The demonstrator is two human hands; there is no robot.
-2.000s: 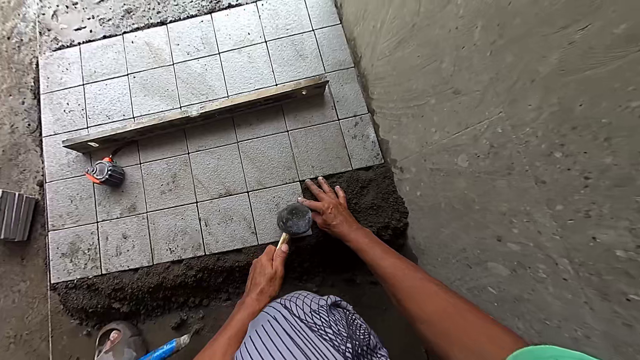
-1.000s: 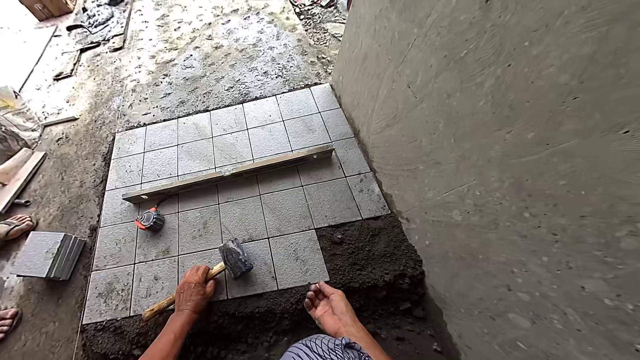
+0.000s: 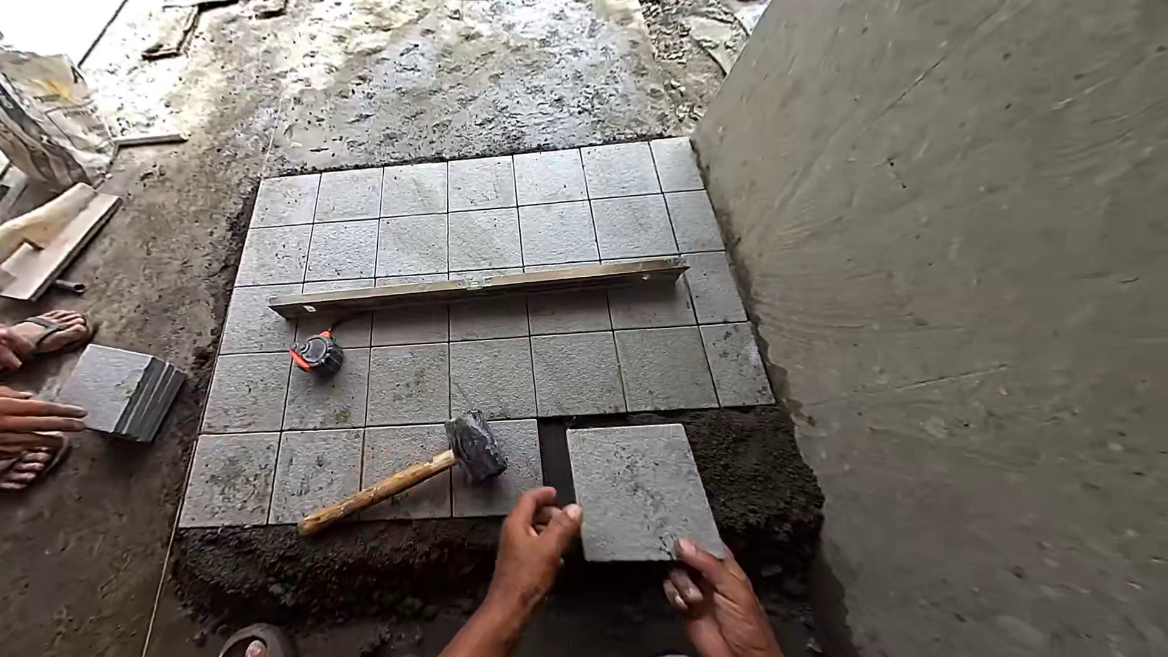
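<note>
A square grey paving tile (image 3: 643,493) is held over the dark mortar bed (image 3: 753,474), tilted a little, by my right hand (image 3: 721,593) at its lower right corner. My left hand (image 3: 537,543) is beside the tile's left edge with its fingers curled; whether it touches the tile is unclear. A rubber mallet (image 3: 401,479) with a wooden handle lies on the front row of laid tiles (image 3: 493,374). Farther back, a long metal spirit level (image 3: 474,290) rests across the tiles, and a black and orange tape measure (image 3: 317,354) sits near its left end.
A plastered wall (image 3: 967,301) rises on the right. At the left, another person's hand (image 3: 36,422) is at a stack of tiles (image 3: 123,392), with sandalled feet (image 3: 50,330) close by. A string line (image 3: 164,575) runs along the left edge; wooden boards (image 3: 59,237) lie beyond.
The mallet, in my left hand a second ago, now lies on the tiles. A loose tile has come into my right hand. A co-worker's hand has appeared at the stack.
</note>
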